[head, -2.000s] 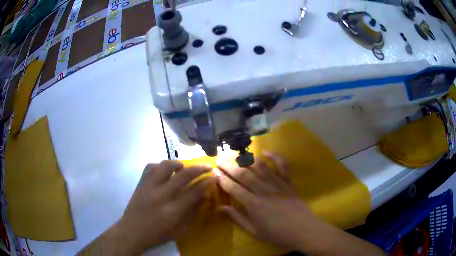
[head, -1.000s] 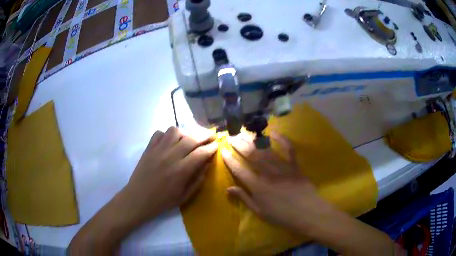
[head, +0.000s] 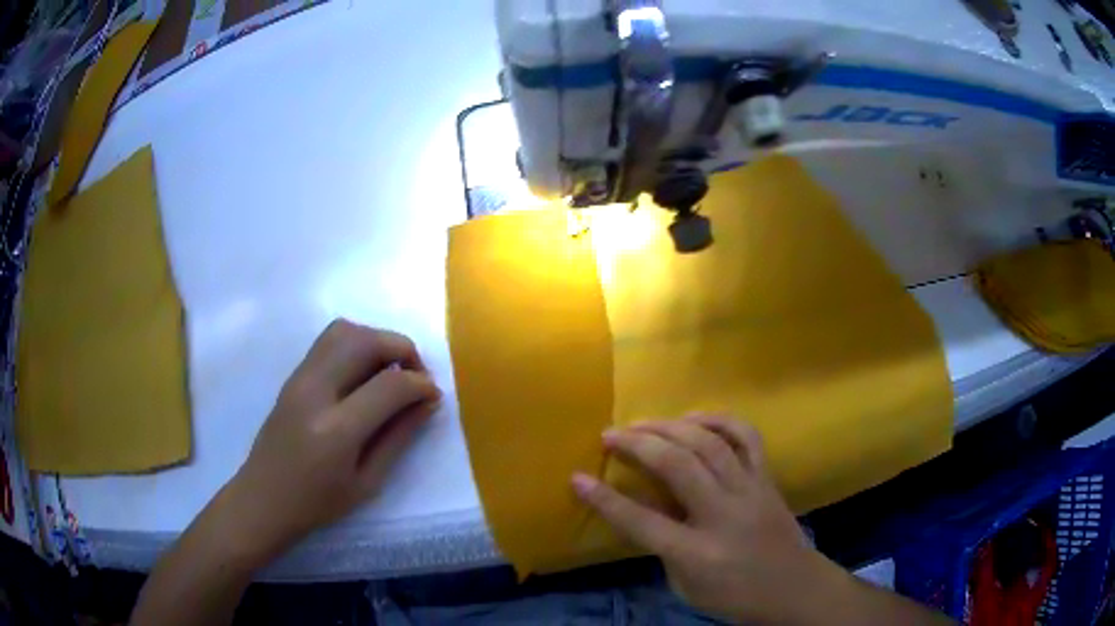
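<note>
A large mustard-yellow panel (head: 783,330) lies under the lit head of the white sewing machine (head: 880,104). A narrower yellow piece (head: 526,367) lies along its left side, its edge running from the needle area towards me. The presser foot area is bright and hard to make out. My right hand (head: 697,489) rests on the cloth near the lower part of that edge, fingertips pressing it. My left hand (head: 355,410) is on the white table left of the cloth, fingers curled, thumb and index close together; whether it holds anything is unclear.
Another yellow panel (head: 104,330) lies at the far left, with a narrow pointed strip (head: 98,98) above it. Curved yellow pieces (head: 1058,294) are stacked at the right. A blue crate (head: 1070,501) with red cloth stands below the table edge at the lower right.
My left hand has come off the cloth and moved left. My right hand has slid back towards me, away from the needle. The cloth's left piece now lies flat and uncovered. The view has shifted.
</note>
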